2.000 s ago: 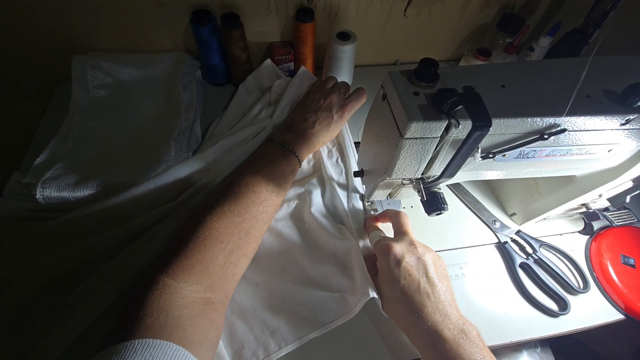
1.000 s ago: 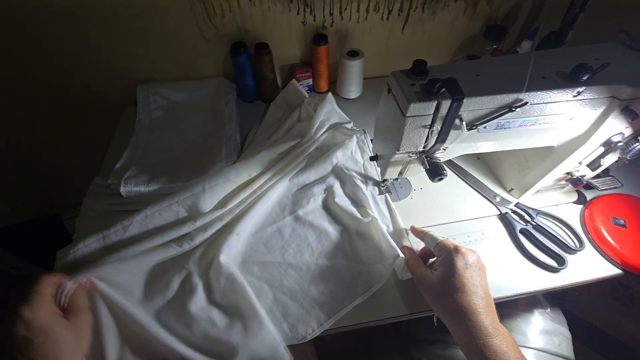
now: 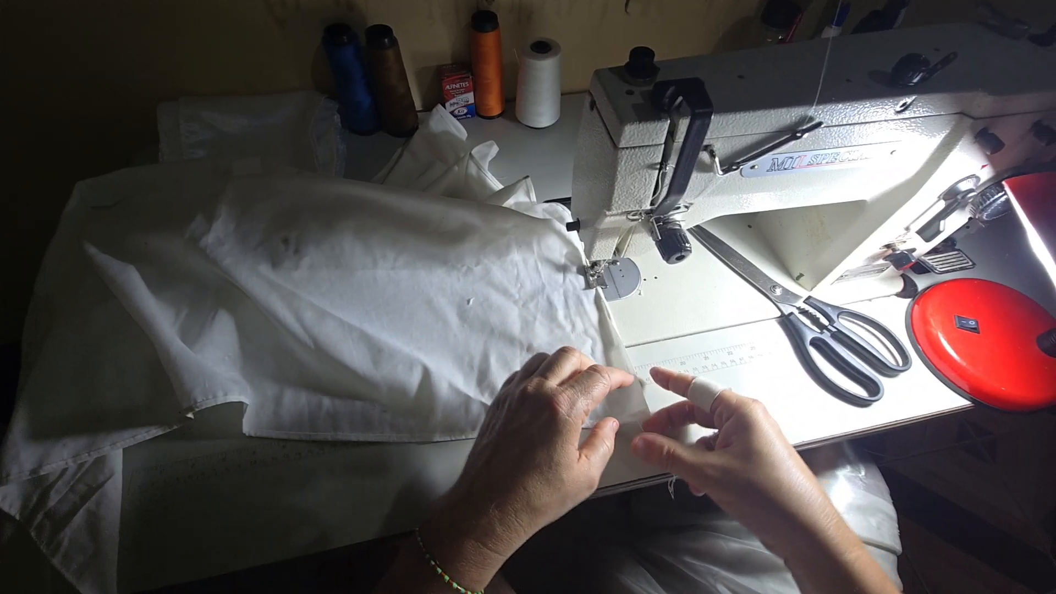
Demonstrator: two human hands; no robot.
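Note:
White fabric (image 3: 388, 305) lies spread left of the sewing machine (image 3: 767, 140), its right edge running under the presser foot (image 3: 596, 274). My left hand (image 3: 544, 421) rests on the cloth near its front right corner, fingers pointing toward that edge. Just to the right, my right hand (image 3: 709, 429) is at the corner, thumb and fingers curled near the edge, with a white wrap on one finger. Whether its fingertips pinch the cloth cannot be told. A printed ruler scale (image 3: 701, 360) runs along the table beyond the right hand.
Black-handled scissors (image 3: 833, 338) lie right of the needle area, beside a red round lamp base (image 3: 982, 342). Behind the cloth stand blue (image 3: 351, 78), brown (image 3: 392, 81), orange (image 3: 487, 64) and white (image 3: 539, 82) thread spools and a small pin box (image 3: 457, 91). Folded white cloth (image 3: 247, 132) lies back left.
My left hand has moved from the far left of the cloth to its front right corner, beside my right hand. The fabric now lies flatter and spreads further left.

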